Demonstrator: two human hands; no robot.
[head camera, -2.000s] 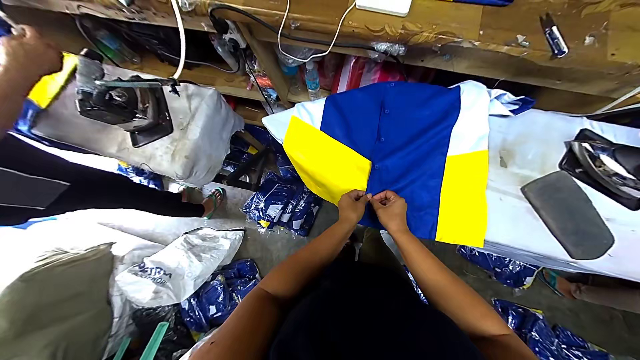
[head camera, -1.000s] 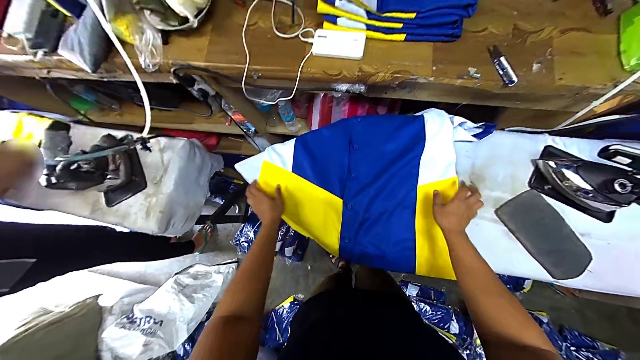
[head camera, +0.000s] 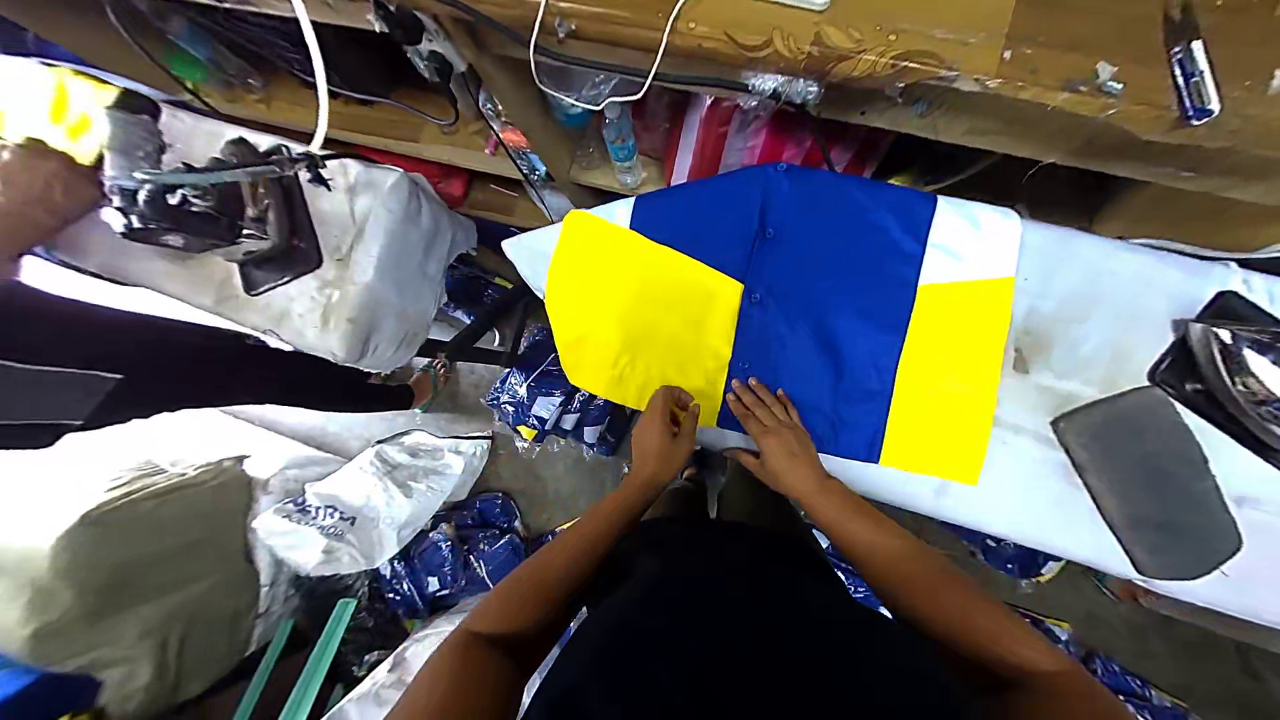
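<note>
A blue, yellow and white buttoned garment (head camera: 830, 290) lies flat across the end of a white cloth-covered ironing board (head camera: 1080, 310). My left hand (head camera: 665, 437) has its fingers bent and pinches the lower edge of the garment's yellow panel. Just to its right, my right hand (head camera: 775, 435) rests palm down on the lower blue part beside the button line, with its fingers spread. A column of small buttons runs up the blue cloth. The garment's left side hangs past the board's edge.
An iron (head camera: 1230, 370) and a grey pad (head camera: 1148, 482) are on the board at right. At left, another person's hand (head camera: 45, 195) is near a second iron (head camera: 210, 210) on a padded board. Plastic-wrapped blue garments (head camera: 560, 395) lie below. A wooden shelf (head camera: 900, 60) runs behind.
Both hands have come from the garment's two sides to its lower middle, close together. Stacked garments on the shelf have left the view as it shifted.
</note>
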